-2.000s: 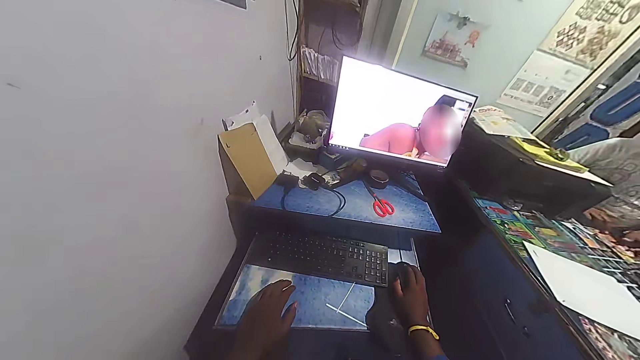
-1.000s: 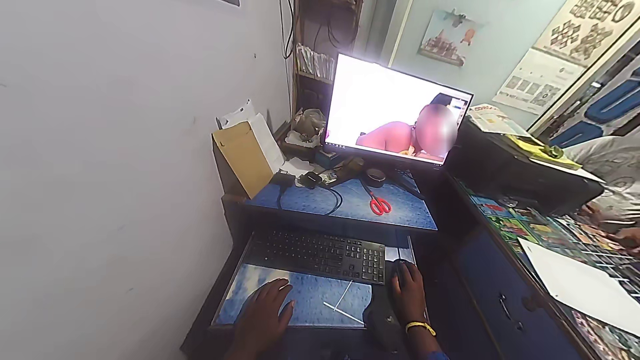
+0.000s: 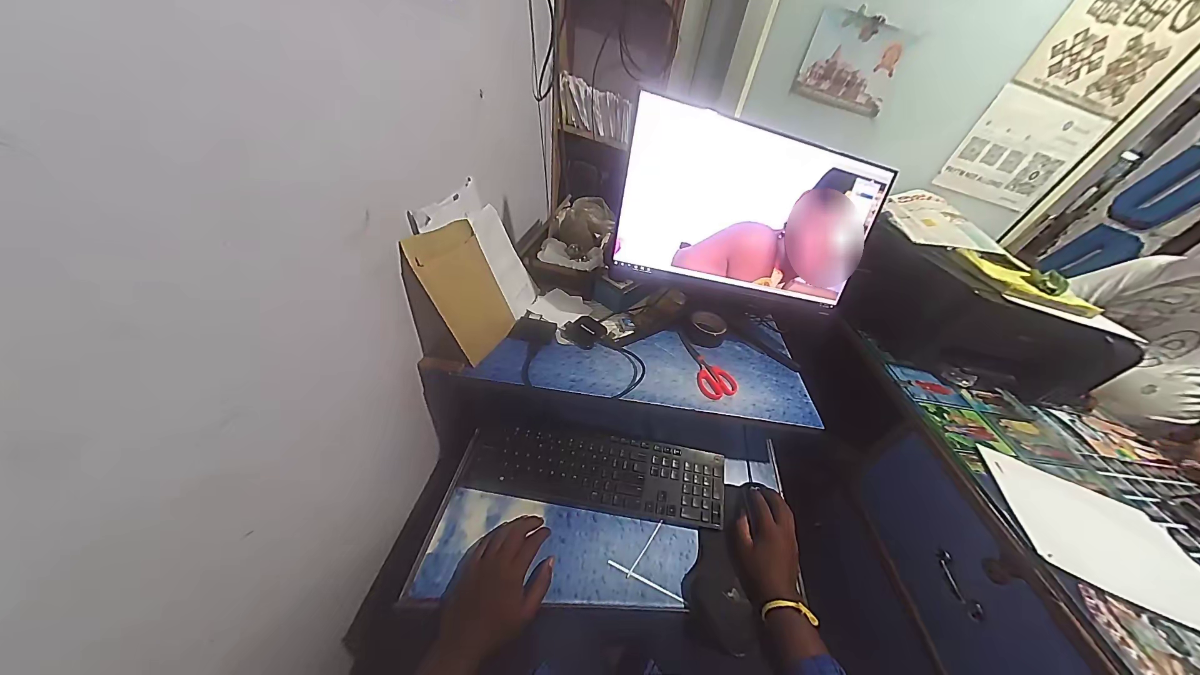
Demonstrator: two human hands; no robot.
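My left hand (image 3: 497, 586) rests on the blue keyboard tray (image 3: 581, 558), below the left part of a black keyboard (image 3: 609, 476); it holds nothing, and its thumb stands off from the fingers. My right hand, with a yellow band at the wrist (image 3: 771, 553), lies over a dark computer mouse (image 3: 753, 495) just right of the keyboard, covering most of it. Beneath that wrist is a black mouse pad (image 3: 727, 600). The monitor (image 3: 750, 202) above is lit and shows a picture of a person with a blurred face.
Red-handled scissors (image 3: 717, 382), a roll of tape (image 3: 706, 327) and black cables (image 3: 586, 331) lie on the upper shelf. A brown envelope (image 3: 459, 286) leans at the left wall. At right stand a black printer (image 3: 1003, 314) and a counter with white paper (image 3: 1087, 534); another person is partly visible behind.
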